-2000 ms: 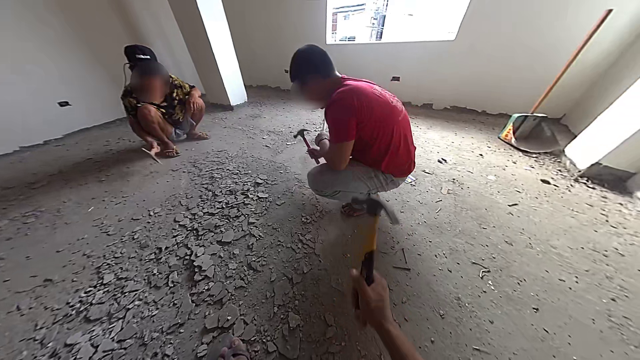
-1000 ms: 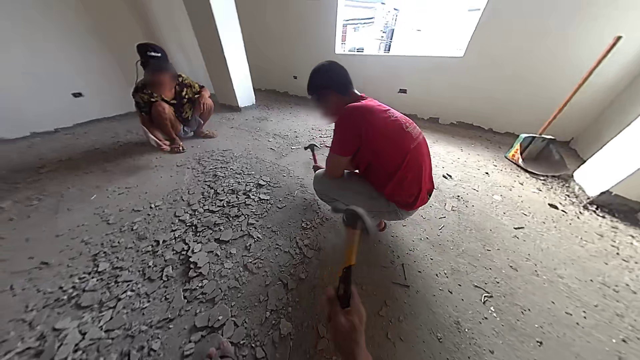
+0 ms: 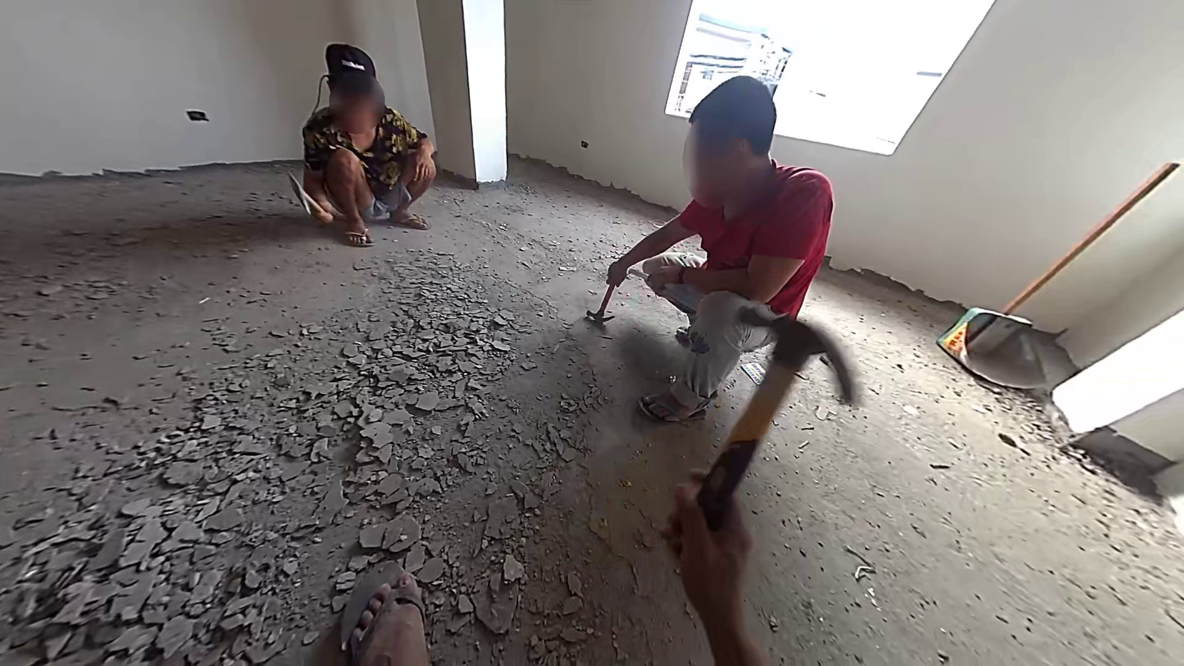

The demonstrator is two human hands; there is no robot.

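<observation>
My right hand grips the black lower handle of a claw hammer, raised above the floor with its head up and the claw curving to the right. The hammer is slightly blurred. My left hand does not show. To the left of the hammer, broken chips of mortar lie spread over the rough concrete floor. My foot in a sandal rests among the chips at the bottom edge.
A person in a red shirt squats just beyond my hammer, holding another hammer low to the floor. A second person squats farther back left with a tool. A dustpan and a wooden pole stand at right.
The person in red has turned and now reaches a hammer down to the floor. The other person's tool is raised off the floor. My right hand still holds its hammer.
</observation>
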